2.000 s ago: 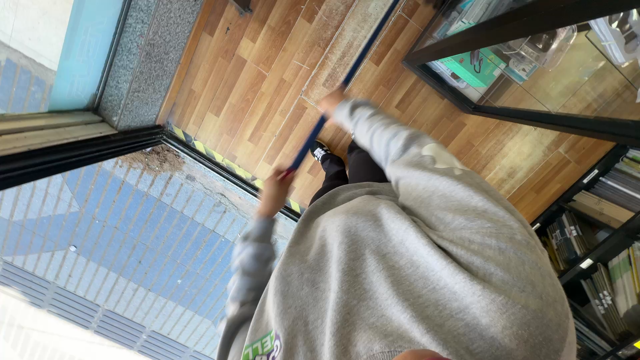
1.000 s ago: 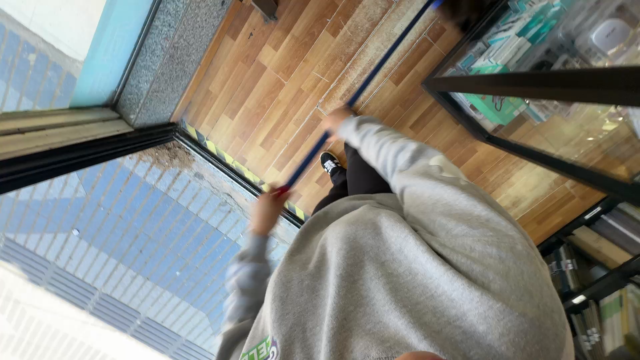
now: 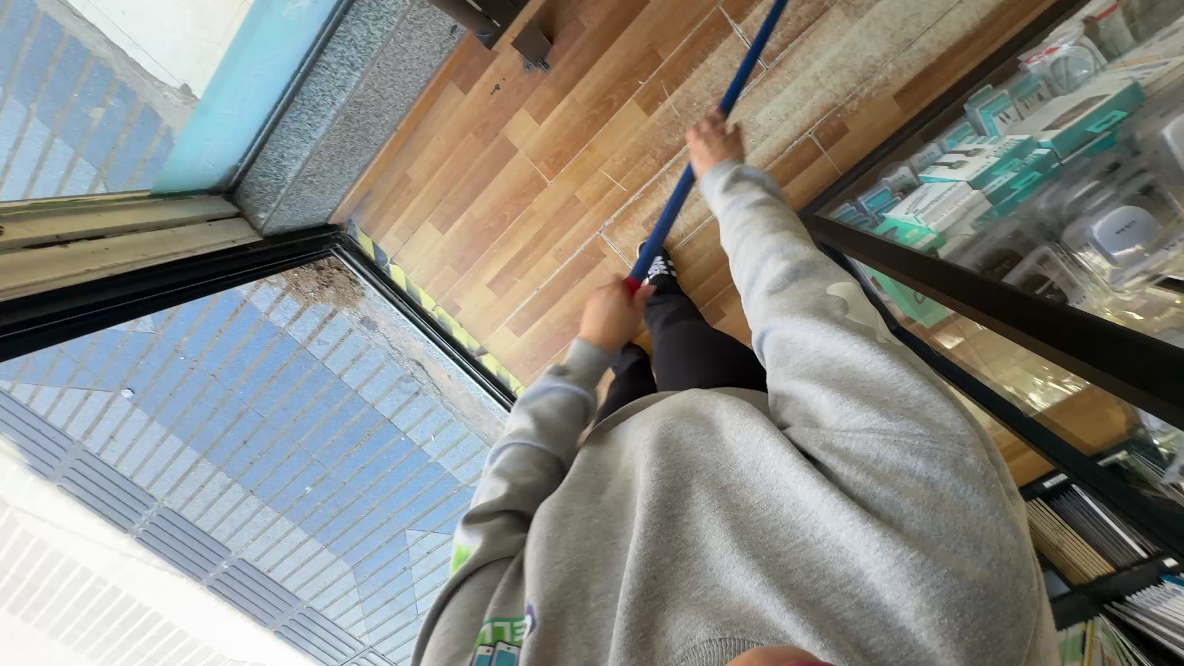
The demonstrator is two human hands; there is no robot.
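A long blue pole (image 3: 672, 211) with a red end slants over the wood-look floor. My left hand (image 3: 612, 316) is closed around it at the red end, low in the middle of the head view. Farther up the pole, my right hand (image 3: 715, 145) grips the blue shaft. Beyond that hand the pole runs out of the top edge of the view, so its far end is hidden. My shoe (image 3: 659, 267) shows beside the lower part of the pole.
At right stands a glass display case (image 3: 980, 287) with boxed goods, above shelves of thin packages (image 3: 1073, 541). A black door frame (image 3: 425, 319) with yellow-black tape (image 3: 435, 314) borders the paved ground at left. A dark metal bracket (image 3: 531, 46) lies near the top.
Both hands keep their hold on the pole. Its dark far part, seen at the top a second ago, is out of view. The view has shifted somewhat.
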